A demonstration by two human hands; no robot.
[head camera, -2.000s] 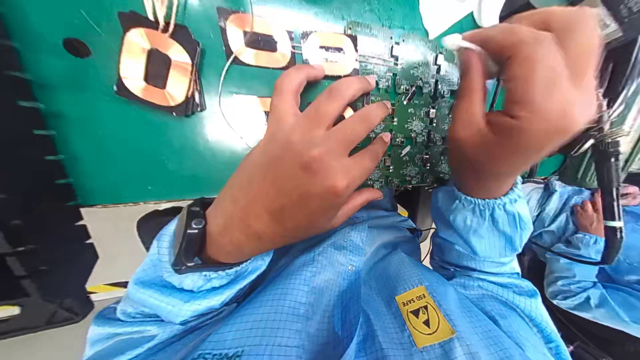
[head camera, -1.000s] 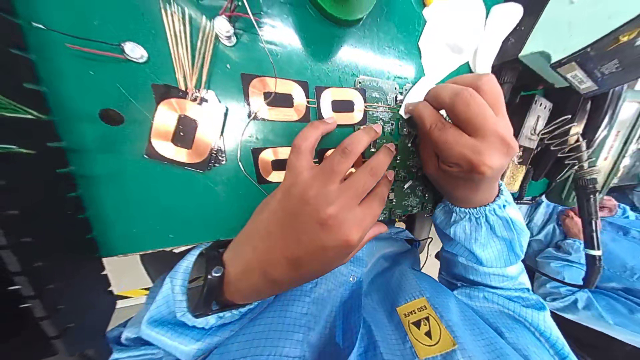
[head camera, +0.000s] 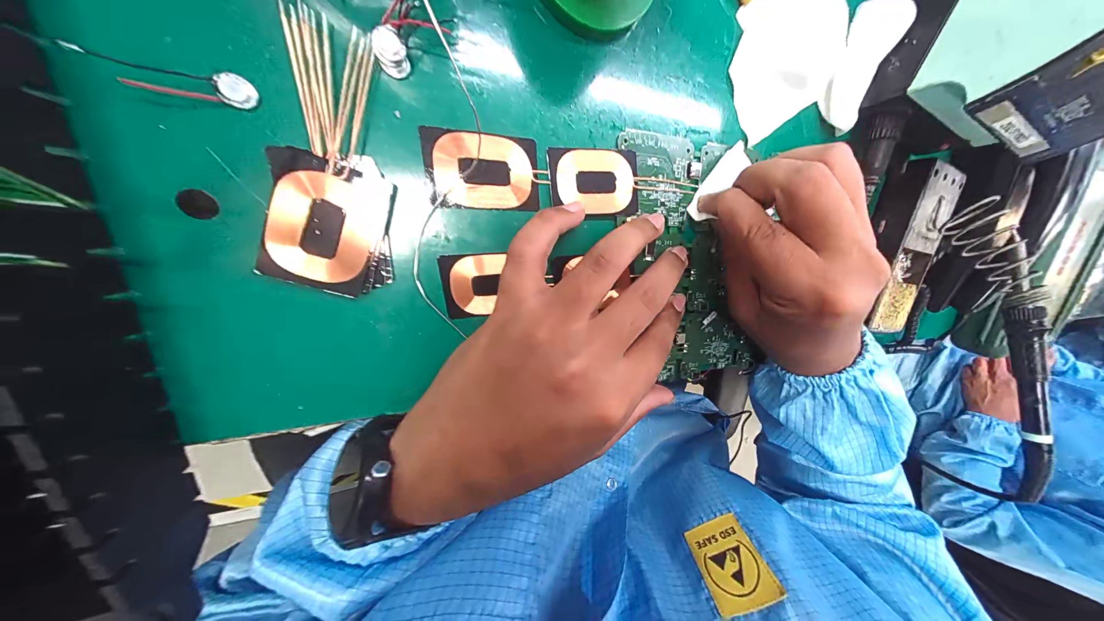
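Green circuit boards (head camera: 711, 332) lie side by side on the green mat. Copper wire coils on black backing, one of them this coil (head camera: 595, 181), join the boards by thin leads. My left hand (head camera: 561, 345) rests palm down with fingers spread, its fingertips on the boards and a coil, partly covering the lower coils. In my right hand (head camera: 798, 241) a white wipe (head camera: 720, 177) is pinched between thumb and fingers, against the upper part of the boards. A stack of larger copper coils (head camera: 315, 226) with long leads lies to the left.
Solder wire (head camera: 420, 259) curves between the coils. Small round metal parts with wires (head camera: 235, 90) lie at the upper left. More white wipes (head camera: 780, 65) are at the back, near a green round object (head camera: 599, 13). At right are a corded tool handle (head camera: 1026, 345) and a co-worker's hand (head camera: 989, 386).
The right hand has come down from its raised place onto the boards with the white wipe. The left hand stays over the coils and boards. The view has shifted.
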